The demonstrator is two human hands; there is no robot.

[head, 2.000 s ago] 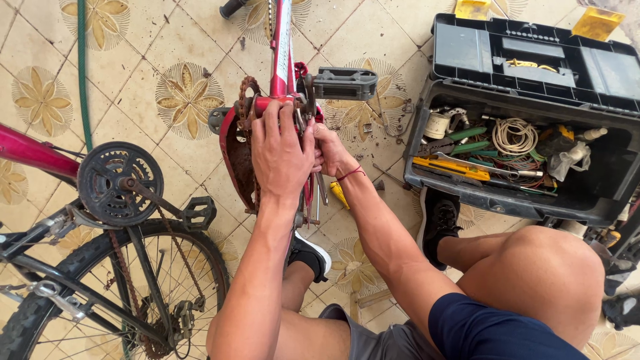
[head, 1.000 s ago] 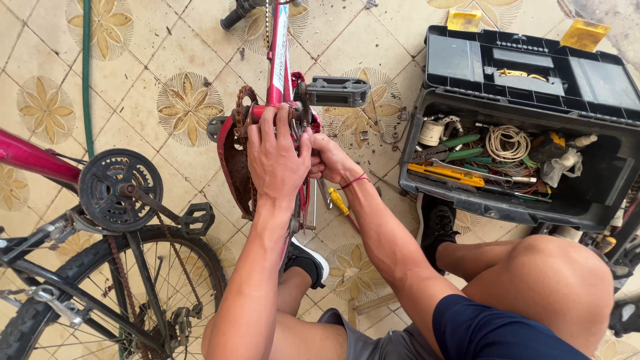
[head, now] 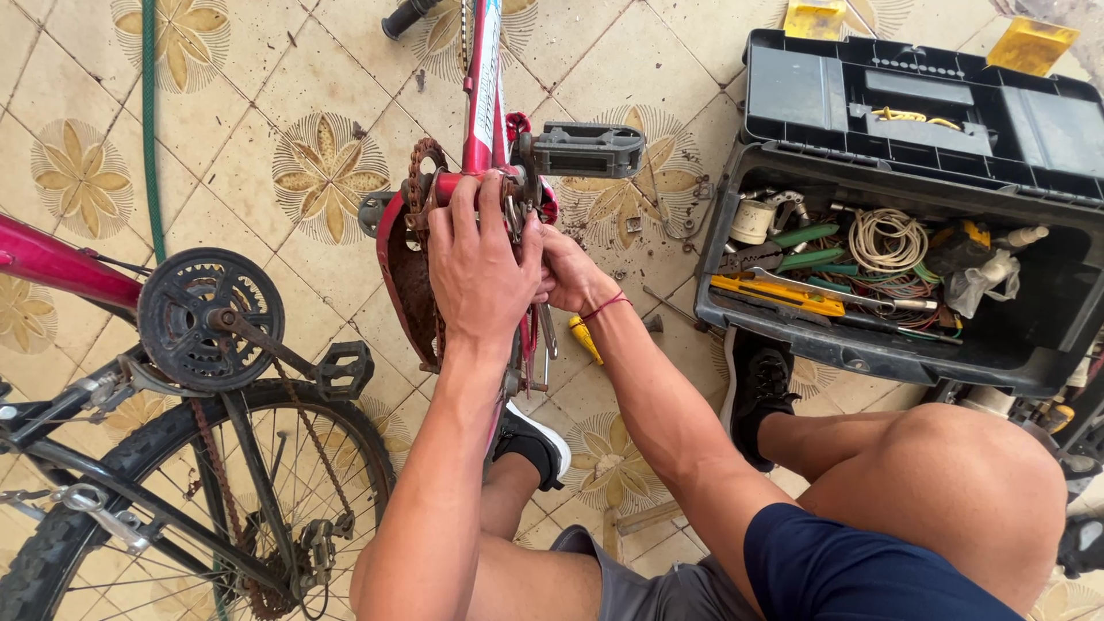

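Note:
A red bicycle frame (head: 477,155) stands between my feet, with a rusty chainring (head: 424,168), a red chain guard (head: 397,285) and a black pedal (head: 588,149) around its bottom bracket. My left hand (head: 485,259) lies over the bottom bracket, fingers spread across the red tube and its right end. Just right of it, my right hand (head: 565,269) has its fingers curled in beside the crank. What the fingertips of my right hand hold is hidden behind my left hand. A yellow screwdriver handle (head: 586,340) shows on the floor below my right wrist.
On the right, an open black toolbox (head: 862,354) holds pliers (head: 780,246), a yellow cutter (head: 776,295) and coiled cord (head: 887,241). A second bicycle with a black chainset (head: 211,319) is at left. Small nuts and metal parts (head: 687,228) lie on the tiles. A green hose (head: 151,129) runs at upper left.

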